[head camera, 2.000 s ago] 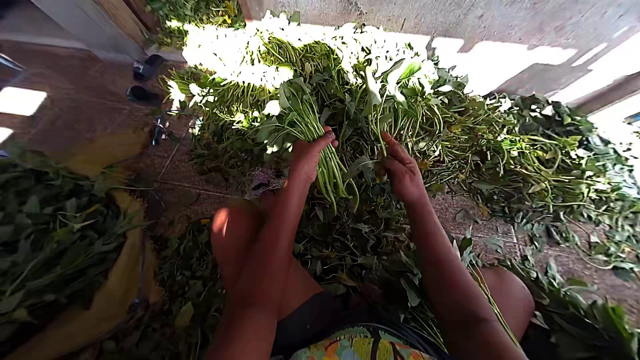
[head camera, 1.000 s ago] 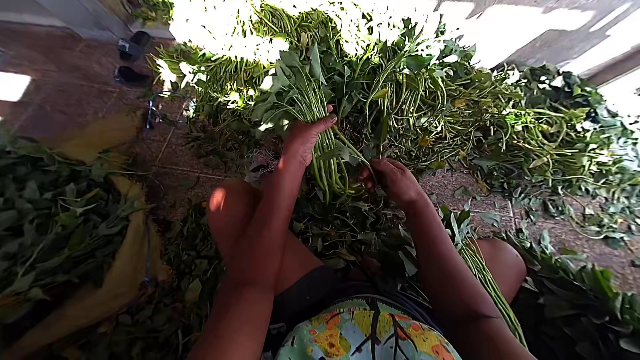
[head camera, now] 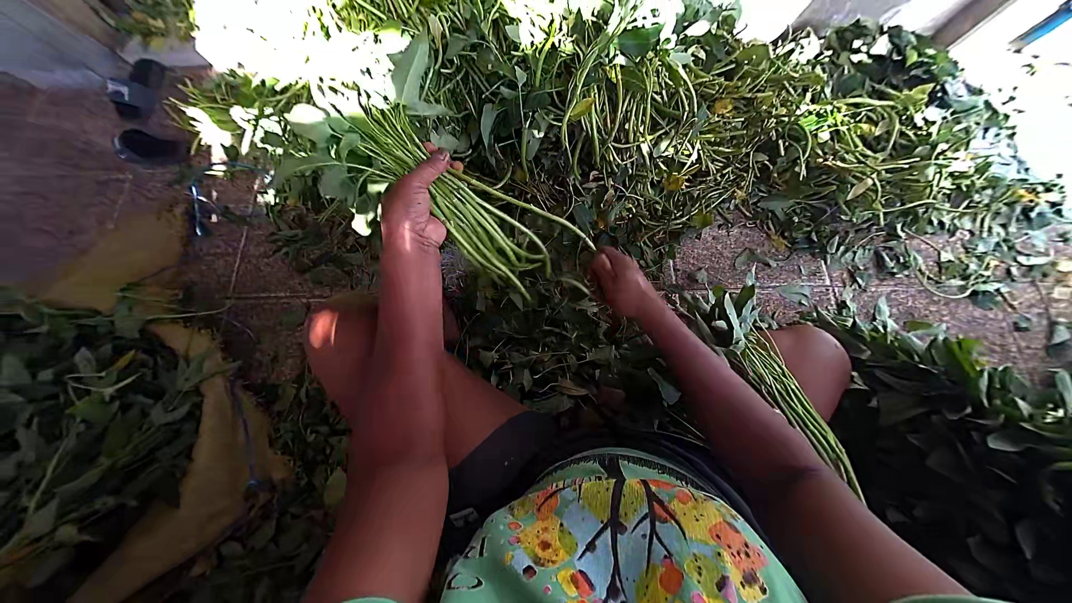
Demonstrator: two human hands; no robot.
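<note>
My left hand (head camera: 416,199) is closed around a bunch of long green leafy stems (head camera: 486,230), leaves toward the upper left and bare stem ends toward the lower right. My right hand (head camera: 618,280), its fingers pinched together, has hold of the end of one stem (head camera: 548,216) that stretches across from the bunch. Another bundle of leafy stems (head camera: 800,394) lies over my right thigh, partly behind my right forearm. Beyond both hands spreads a large heap of the same greens (head camera: 636,109), brightly sunlit at its far left.
Leaves (head camera: 92,427) are piled at the left beside a tan sack (head camera: 205,469). More leafy greens (head camera: 963,419) lie at the right. A pair of dark sandals (head camera: 149,147) rests on the tiled floor (head camera: 75,209) at the upper left. Loose leaves cover the floor between my legs.
Between the first two frames my right hand came down from beside the heap's stems toward the bunch. It is now farther from my left hand, with a stem drawn out between them.
</note>
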